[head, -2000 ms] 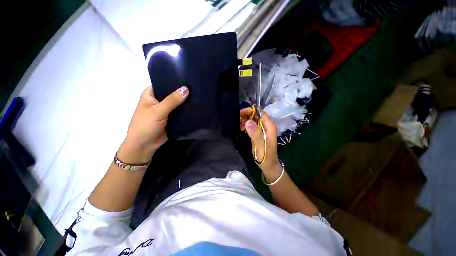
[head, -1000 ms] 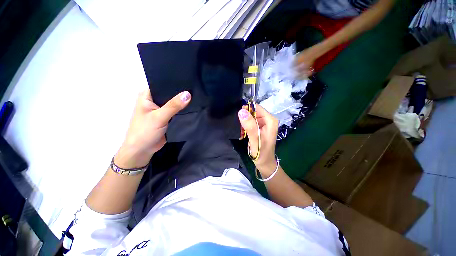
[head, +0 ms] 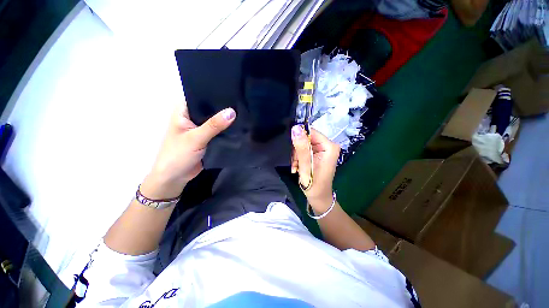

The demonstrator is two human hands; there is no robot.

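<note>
A glossy black panel [head: 241,84] is held in front of me above my lap. My left hand [head: 185,144] grips its lower left side, thumb on top and fingers hidden beneath. Two yellow tabs [head: 306,92] sit on its right edge, with a clear film margin around them. My right hand [head: 316,157] holds gold-handled scissors [head: 307,171] beside the lower right edge. The blades point up along the panel's edge by the tabs and look nearly closed; exact contact is hard to tell.
A heap of clear-white scraps [head: 343,96] lies right of the panel. The white-covered bench [head: 78,120] is at left, with layered white sheets [head: 271,24] at the top. Open cardboard boxes [head: 433,192] stand on the right, and a red item [head: 403,45] is behind the scraps.
The panel and both hands have shifted slightly right since one second ago. The scissor blades were spread two seconds ago and now look nearly closed. Another person's arm over the scraps has withdrawn.
</note>
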